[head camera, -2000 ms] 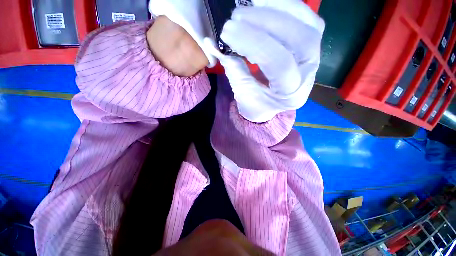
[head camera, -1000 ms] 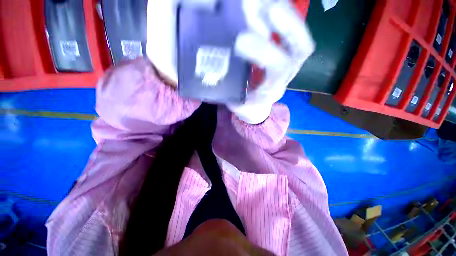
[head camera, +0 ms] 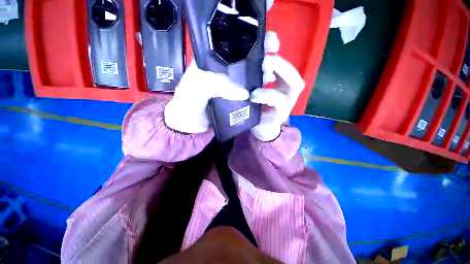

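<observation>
A dark grey smartphone (head camera: pixel 234 77) with a large round black camera area and a white barcode label near its lower end is held up in front of my body, its back facing me. Its top end is cut off by the frame. My left hand (head camera: pixel 198 98), in a white glove, grips it from the left with the thumb across its back. My right hand (head camera: pixel 278 93), also gloved, holds its right edge. Behind it is a red compartment tray (head camera: pixel 56 67); two similar phones (head camera: pixel 109 51) lie in pockets on its left part.
A second red tray (head camera: pixel 394 93) with several phones stands on the right, partly over brown cardboard (head camera: pixel 391 150). A crumpled white wipe (head camera: pixel 350 23) lies on the dark green mat (head camera: pixel 345 77). Below are the blue floor (head camera: pixel 67 144) and, lower right, a cardboard box (head camera: pixel 399 253).
The phone now shows its camera area and is held tilted, lower than two seconds ago. More of the front tray and the wipe have come into view as the camera view shifted.
</observation>
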